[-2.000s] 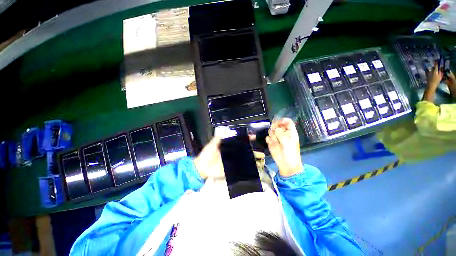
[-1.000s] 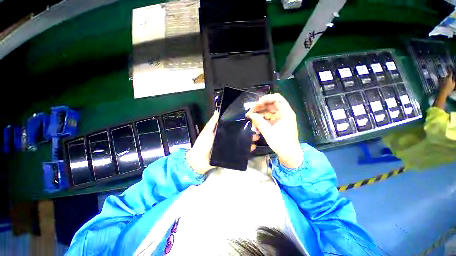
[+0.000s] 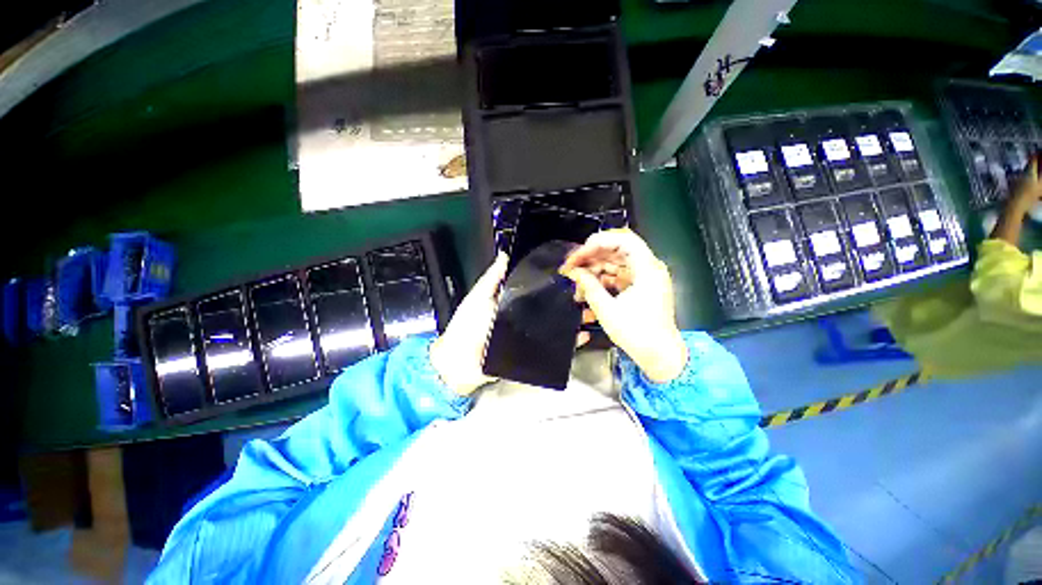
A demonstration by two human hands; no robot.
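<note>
My left hand [image 3: 466,334] holds a black phone screen [image 3: 532,341] by its left edge, tilted, above the near end of the middle foam tray [image 3: 481,160]. My right hand [image 3: 623,288] is over the screen's upper right. Its thumb and fingertips pinch a thin clear film [image 3: 532,281], which lies partly across the screen's face. The fingers behind the screen are mostly hidden. Under and beyond the screen, a tray pocket shows another glossy screen with a dashed pale edge. The pocket beyond that is dull and empty.
A foam tray [image 3: 297,386] with several glossy screens lies at left. Blue parts bins [image 3: 139,267] stand beyond it. Pale paper sheets [image 3: 334,171] lie at the back. Stacked clear blister trays [image 3: 731,274] sit at right, behind a slanted pale post [image 3: 711,86]. A coworker's yellow sleeve [image 3: 1006,274] shows far right.
Since two seconds ago, my right hand has moved from beside the screen onto it, with the film at its fingertips. The screen was raised and tilted. In the last second both hands moved little.
</note>
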